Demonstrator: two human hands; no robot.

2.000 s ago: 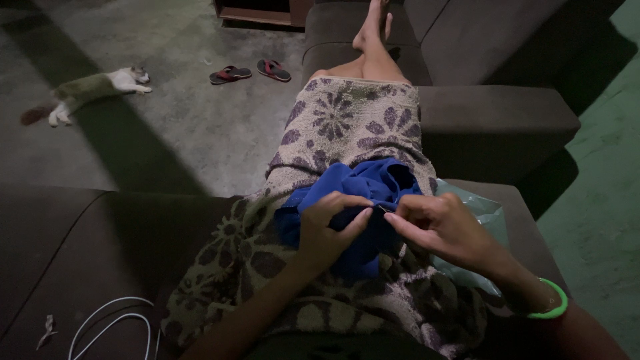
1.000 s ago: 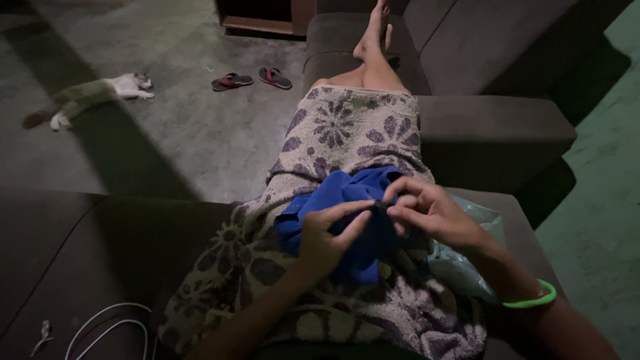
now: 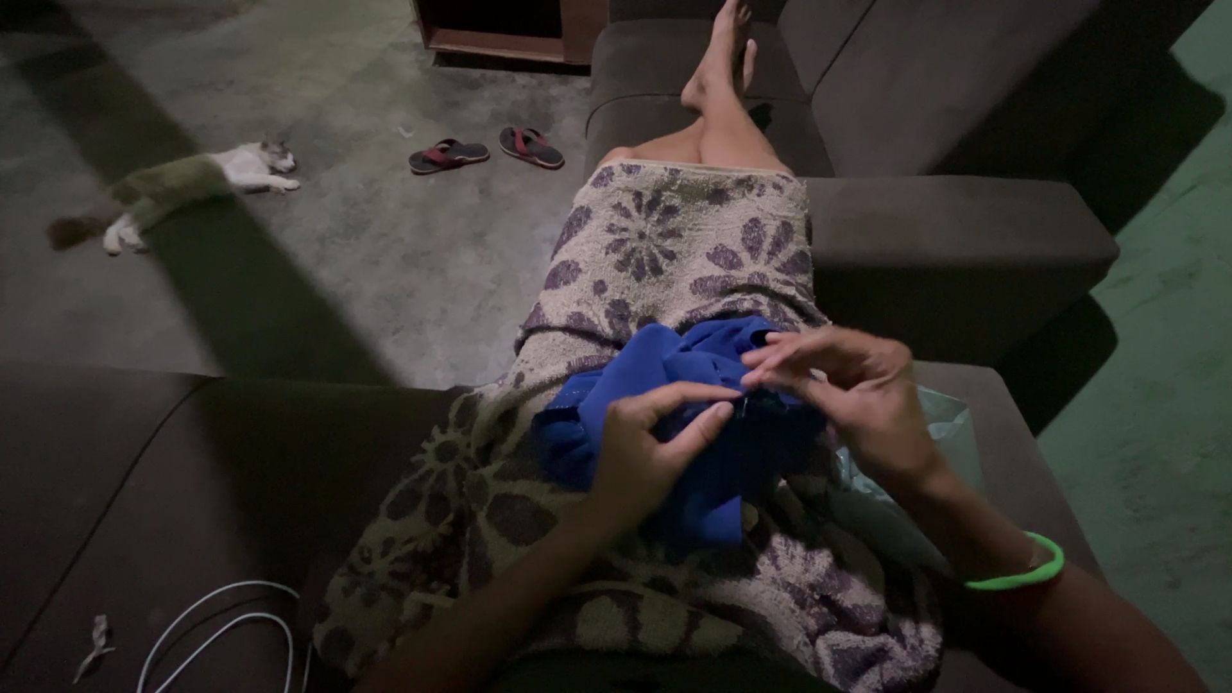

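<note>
A bunched blue cloth lies on my lap, over a towel with a purple flower pattern. My left hand pinches an edge of the blue cloth between thumb and forefinger. Just to its right, my right hand has its thumb and fingertips close together at the same edge; whether a small thing sits between them is too small to tell. A bright green band circles my right wrist.
A clear plastic bag rests by my right forearm on the dark sofa. White cable loops and a small twisted scrap lie at lower left. On the floor are flip-flops and a lying cat; a wooden cabinet stands beyond.
My right hand's fingers have shifted and spread slightly compared with a second ago. My left hand keeps its pinch on the blue cloth.
</note>
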